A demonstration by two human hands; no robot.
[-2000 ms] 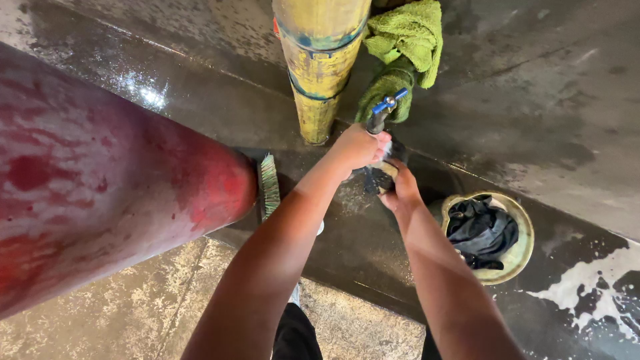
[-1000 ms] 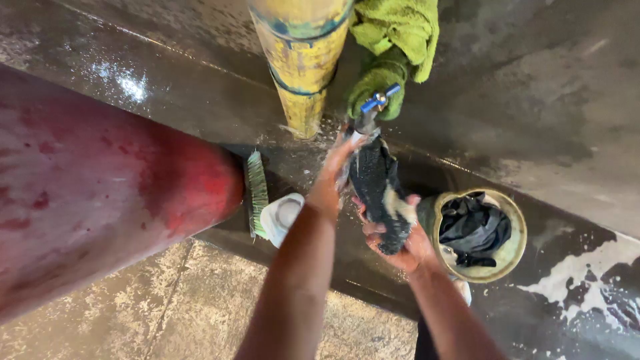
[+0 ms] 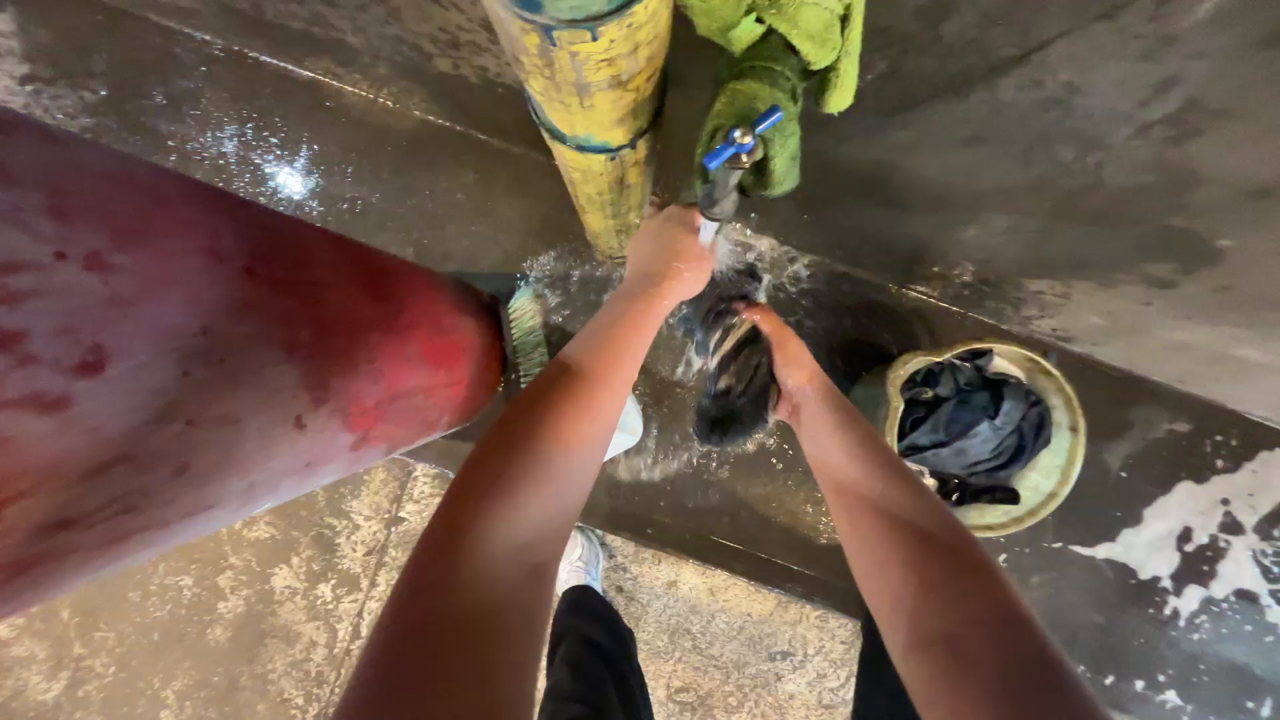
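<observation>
Water runs from a faucet (image 3: 722, 195) with a blue handle onto a dark, wet shoe-like item (image 3: 738, 385), blurred by motion. My right hand (image 3: 785, 355) grips this item from its right side, below the spout. Just left of the stream is my left hand (image 3: 672, 252), its fingers curled; whether they hold part of the item is hidden. A green towel (image 3: 765, 110) is wrapped around the pipe behind the faucet. To the right of my right forearm stands a round pale bucket (image 3: 1070, 440) with dark wet cloth (image 3: 975, 420) in it.
A large red column (image 3: 250, 360) fills the left side, with a bristle brush (image 3: 527, 335) by its end. The yellow pipe (image 3: 600, 130) rises behind my left hand. A white container (image 3: 625, 428) sits partly behind my left forearm. White foam (image 3: 1200, 535) lies on the wet floor at right.
The dark item, hanging between both hands a second ago, is now lower beneath the spout with water splashing around it. My left hand has moved up beside the stream.
</observation>
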